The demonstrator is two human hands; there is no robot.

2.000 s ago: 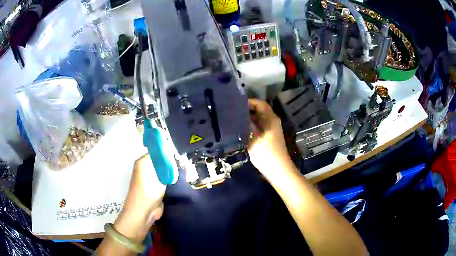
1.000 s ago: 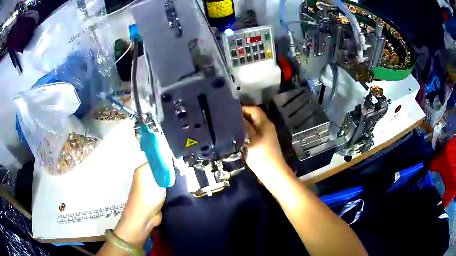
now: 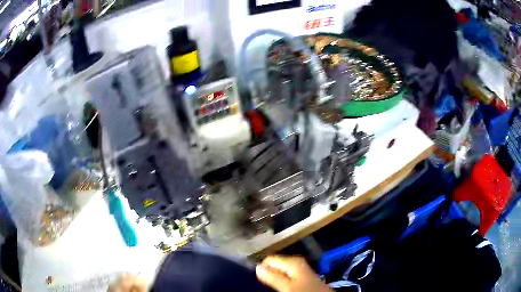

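The navy garment piece (image 3: 205, 272) lies at the bottom centre, just below the metal clamp parts (image 3: 178, 229) of the grey machine head (image 3: 157, 179). My right hand (image 3: 290, 275) is at the cloth's right edge, its fingers closed on it; the hand is cut off by the bottom edge. My left hand (image 3: 128, 282) is small, blurred and mostly out of the picture at the cloth's left, so its grip cannot be told. The turquoise-handled tool (image 3: 121, 219) hangs left of the head. The whole view is blurred.
The green-rimmed button bowl (image 3: 374, 107) and metal feed arm (image 3: 348, 159) are on the right of the white table. The control panel (image 3: 214, 105) is behind the head. A bag of buttons (image 3: 54, 219) is at left. Dark garments (image 3: 440, 251) and a red stool (image 3: 485, 191) are at lower right.
The view has swung right, so the machine sits further left. Both hands have come from beside the head down to the bottom edge, and the cloth's rounded edge shows below the clamp.
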